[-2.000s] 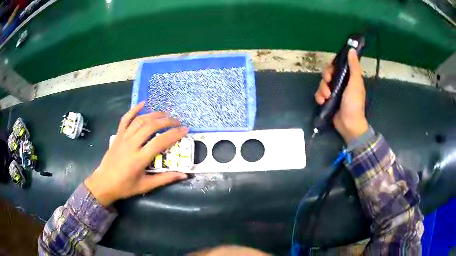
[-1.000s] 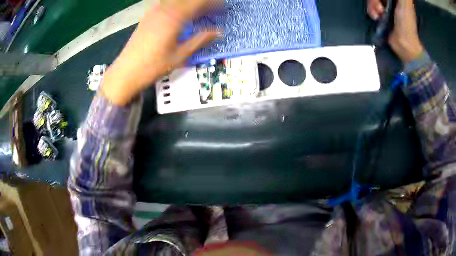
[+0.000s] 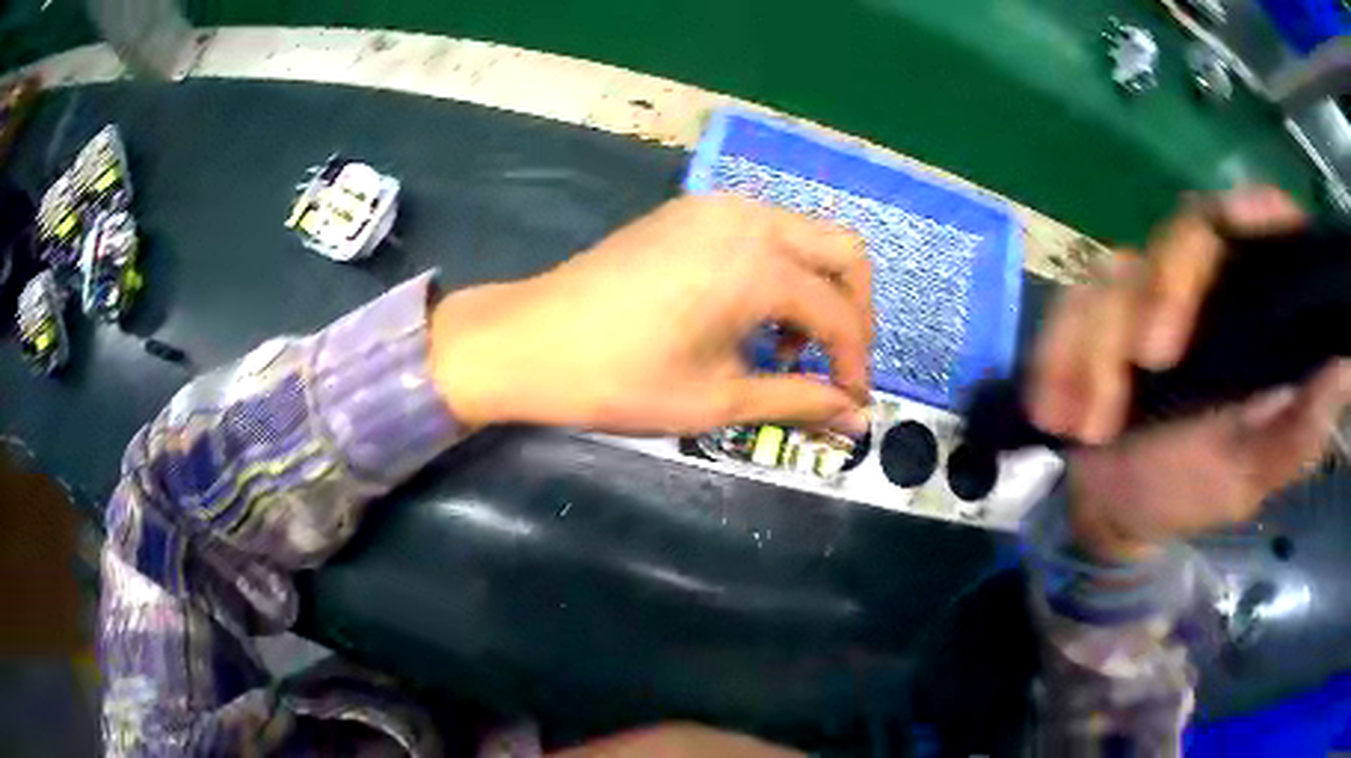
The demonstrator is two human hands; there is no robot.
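A white plate with round dark holes (image 3: 1019, 486) lies on the mat. A module with exposed yellow and white parts (image 3: 808, 453) sits in it, left of the holes. My left hand (image 3: 667, 319) is over the module and the tray's near left side, thumb and fingertips bent close together at the module's upper right; whether they pinch a screw cannot be told. My right hand (image 3: 1171, 370), blurred, is wrapped around the black electric screwdriver (image 3: 1259, 319) at the right. The screwdriver's bit cannot be made out. A blue tray of silvery screws (image 3: 926, 289) lies behind the plate.
A single white module (image 3: 348, 209) lies at the upper left of the mat, and several more (image 3: 107, 267) lie at the far left. The green conveyor (image 3: 593, 45) runs behind a pale rail (image 3: 445, 62), with white modules (image 3: 1133, 56) at its far right. Blue plastic shows at the lower right.
My left hand has come down from the tray's left side to the module. My right hand has brought the screwdriver in closer, beside the plate's right end. The view has turned.
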